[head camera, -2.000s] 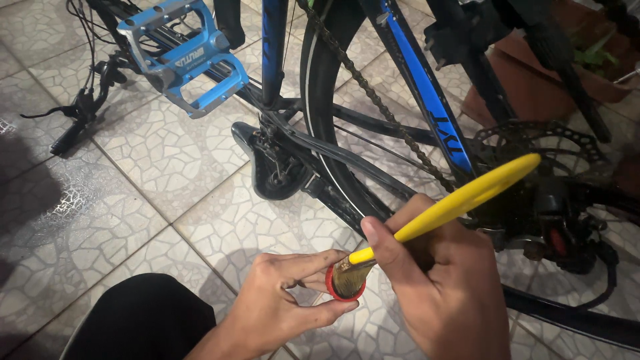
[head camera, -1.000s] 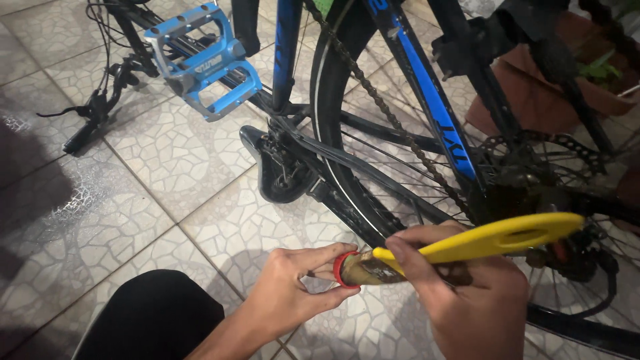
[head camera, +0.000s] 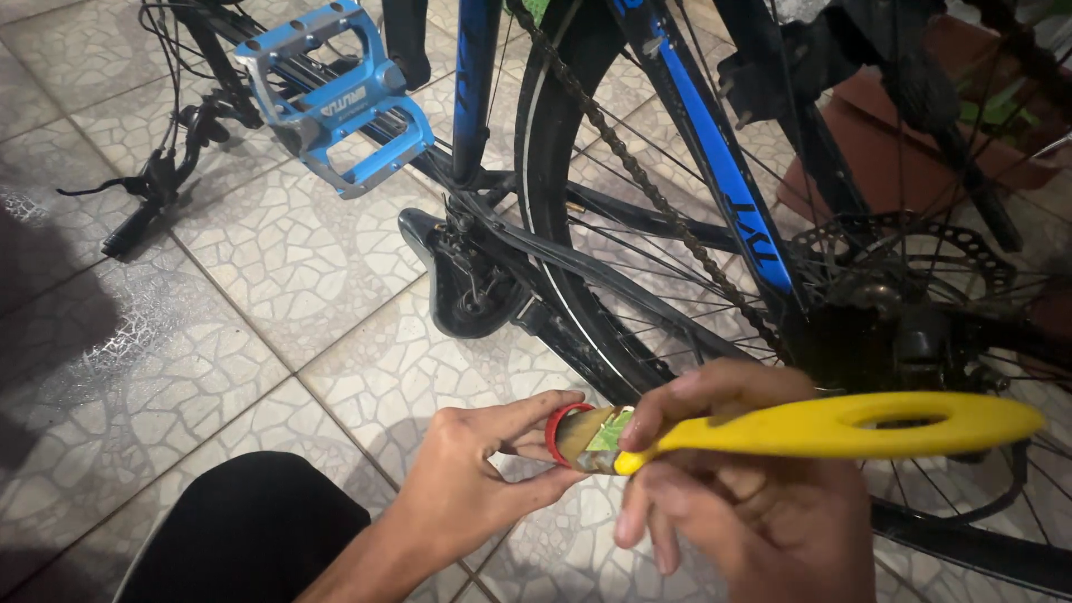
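My left hand (head camera: 486, 477) holds a small red ring-shaped cap or lid (head camera: 554, 434) between thumb and fingers. A paintbrush with a yellow plastic handle (head camera: 837, 425) is in my right hand (head camera: 720, 486), gripped near its metal ferrule. The brush's bristles (head camera: 579, 435) reach into the red cap; what the cap contains is hidden. Just beyond my hands is an upturned bicycle with a dirty chain (head camera: 636, 163), a black and blue frame (head camera: 724, 167) and a wheel with a black tyre (head camera: 540, 167).
A blue pedal (head camera: 343, 100) juts out at the upper left, above the handlebar grip (head camera: 130, 230). The black saddle (head camera: 473, 285) rests on the tiled floor (head camera: 251, 310). A brake disc (head camera: 913, 251) and a terracotta-coloured planter (head camera: 871, 159) are at right. My knee (head camera: 251, 528) is at lower left.
The brush handle has swung from slanting upward to lying nearly level, pointing right. My right hand has shifted rightward and turned with it. The red cap has stayed in my left hand.
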